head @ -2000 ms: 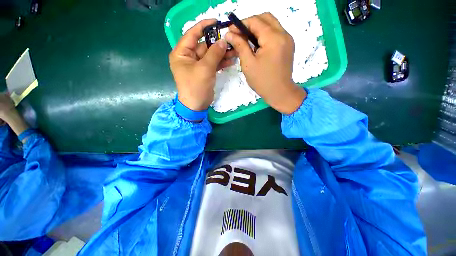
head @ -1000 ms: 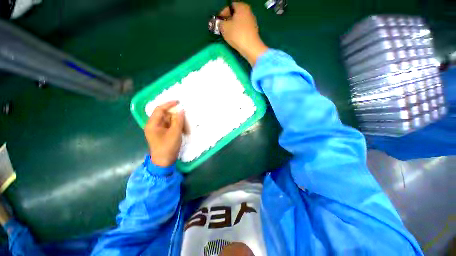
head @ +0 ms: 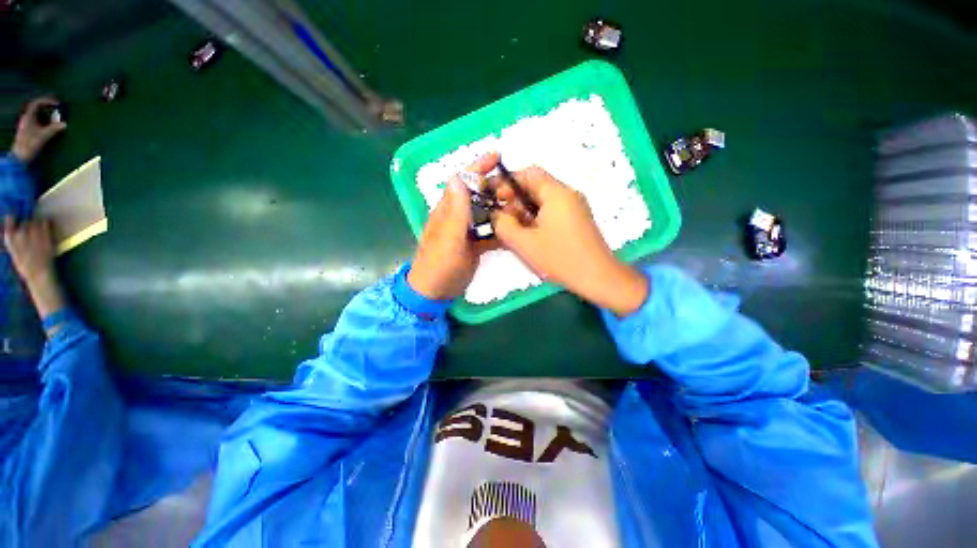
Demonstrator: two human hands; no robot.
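My left hand [head: 441, 248] holds a small black device unit [head: 481, 219] with silver and white details over the green tray. My right hand [head: 557, 227] holds a slim dark tool [head: 516, 189] and its fingers touch the unit's right side. The green tray [head: 662, 203] lies tilted on the bench, filled with small white parts [head: 579, 139]. A light tab shows at the unit's upper left. The fingers hide part of the unit, and the tool's lower end is hidden in my right hand.
Device units lie beyond the tray [head: 603, 35] and to its right [head: 765, 236]. A grey metal post [head: 289, 59] slants in at upper left. A stack of clear trays [head: 923, 252] stands at right. At left, another person's hands [head: 35, 248] are near a cream card [head: 80, 203].
My right hand has come back from the far side of the bench to the tray. My left hand has left the white parts and now holds a unit. The view has turned and shifted.
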